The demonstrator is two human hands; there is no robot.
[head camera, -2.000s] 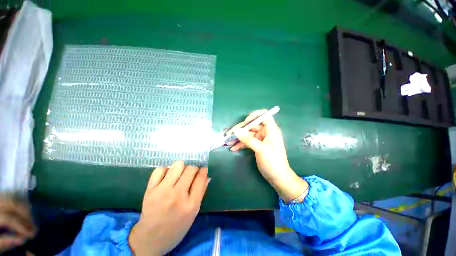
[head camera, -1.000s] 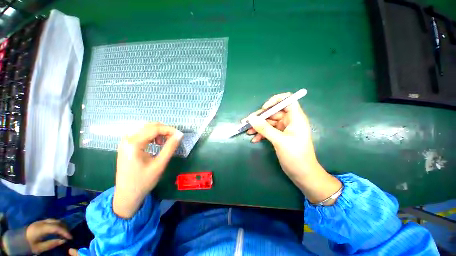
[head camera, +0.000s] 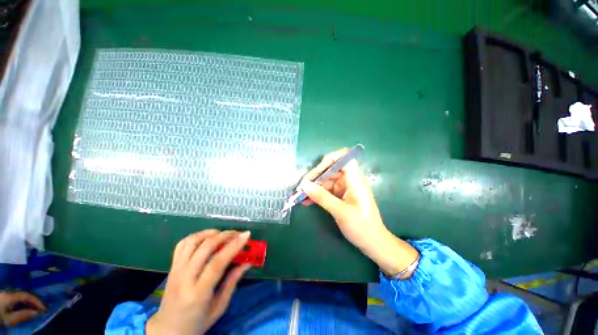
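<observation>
A clear-grey shiny sheet of die-cut pieces (head camera: pixel 190 124) lies flat on the green bench, with rows of tiny outlines. My right hand (head camera: pixel 347 196) holds slim tweezers (head camera: pixel 326 175) like a pen, their tips at the sheet's lower right corner. My left hand (head camera: pixel 200 278) is closed around the left part of a red plastic housing (head camera: pixel 257 253) at the bench's front edge, below the sheet. The housing's right end shows; its left end is hidden by my fingers. I cannot tell whether a small piece is at the tweezer tips.
A black compartment tray (head camera: pixel 501 98) is at the right, with a thin dark stick (head camera: pixel 538 91) and crumpled white paper (head camera: pixel 577 119) in it. A white liner (head camera: pixel 39 111) hangs along the left side. Another person's hand (head camera: pixel 19 307) is at the lower left.
My left hand has let go of the sheet's lower corner, which lies flat again, and has taken hold of the red housing. The tweezer tips have moved onto the sheet's corner.
</observation>
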